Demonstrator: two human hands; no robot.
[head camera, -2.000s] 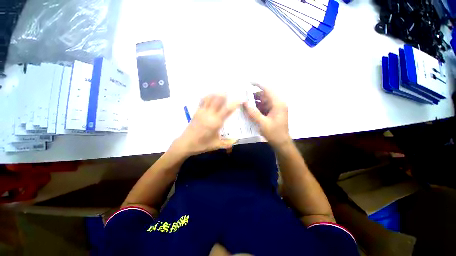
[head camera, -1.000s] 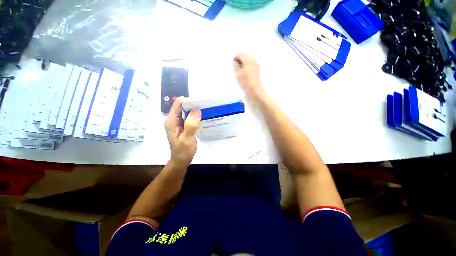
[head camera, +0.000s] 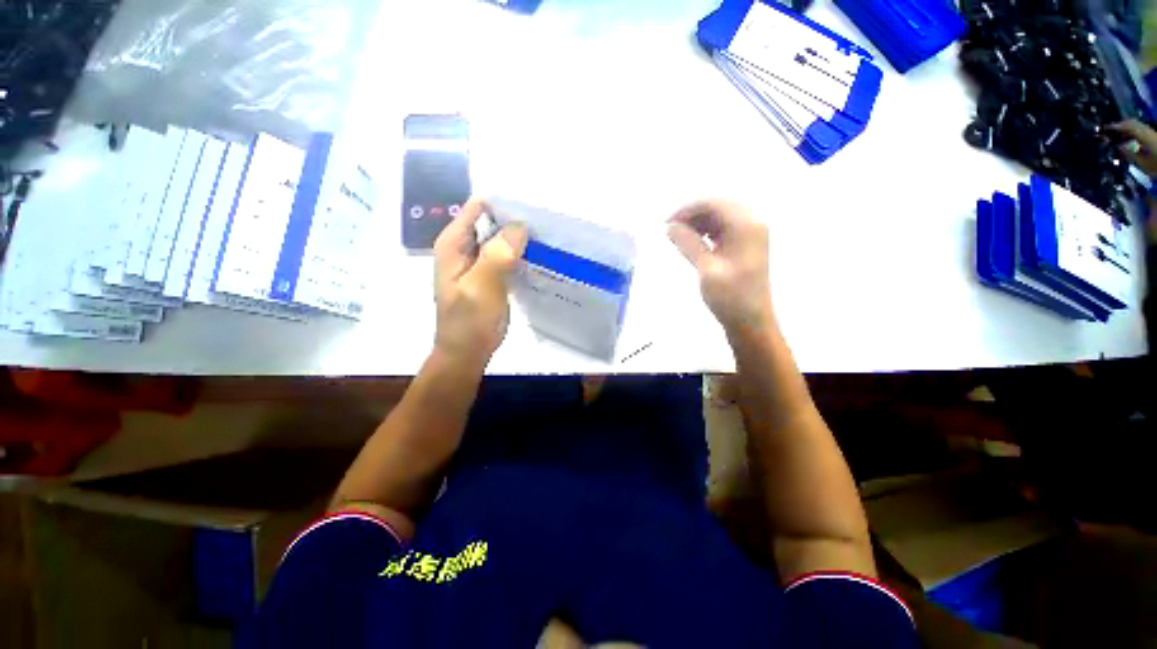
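Note:
My left hand (head camera: 476, 285) grips a retail carton (head camera: 568, 311) by its left end, above the table in front of me. The carton shows a white printed side and a blue strip, with a pale, shiny edge above the strip. It is slightly tilted, its right end lower. My right hand (head camera: 736, 266) is to the right of the carton, not touching it. Its fingers are curled, with thumb and forefinger close together; whether something small is between them cannot be told.
Closed boxes (head camera: 254, 228) overlap at left, beside a smartphone (head camera: 435, 184) and a clear plastic bag (head camera: 235, 57). Fanned open boxes (head camera: 793, 76), a blue block (head camera: 903, 28), black cables (head camera: 1040, 95) and a small box group (head camera: 1072, 247) lie right. Another person's hand (head camera: 1136, 142) shows far right.
My right hand has come back from farther up the table and moved right. The carton in my left hand has tilted down at its right end. Another person's hand has appeared at far right.

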